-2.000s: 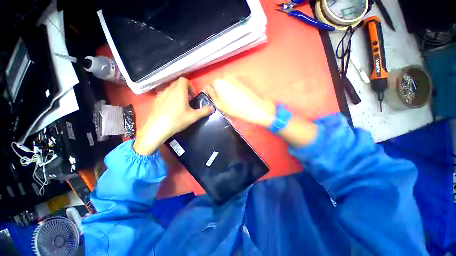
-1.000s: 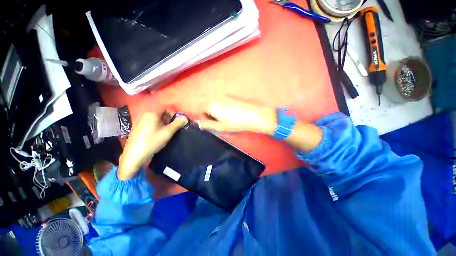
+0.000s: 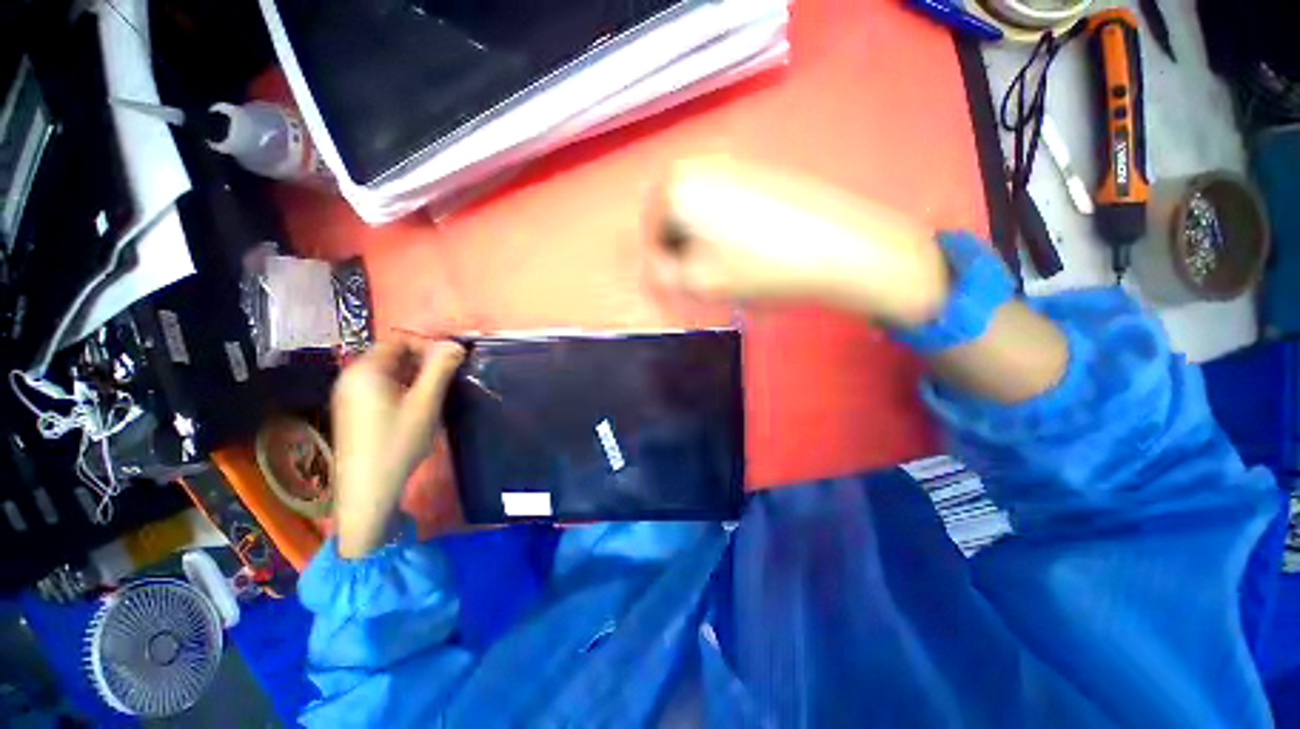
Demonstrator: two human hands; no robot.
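Observation:
The black tablet (image 3: 599,406) lies lengthwise at the front edge of the red-orange mat (image 3: 855,143), its back with two white labels facing up. A thin light line runs along its far edge. My left hand (image 3: 385,413) grips its far left corner between thumb and fingers. My right hand (image 3: 741,242), blurred, is raised beyond the tablet, not touching it. Its fingers are curled around a small dark piece, too blurred to name. A blue wristband (image 3: 970,296) is on my right wrist.
A stack of large black panels (image 3: 428,86) stands at the top of the mat, a solvent bottle (image 3: 264,138) left of it. At right are an orange-black screwdriver (image 3: 1119,128), a tub of screws (image 3: 1219,235) and tape rolls (image 3: 1034,12). A small fan (image 3: 157,645) is at lower left.
The tablet has turned so its long edge runs sideways. My left hand has moved left and down with its corner. My right hand has come away from the tablet's edge, up and to the right.

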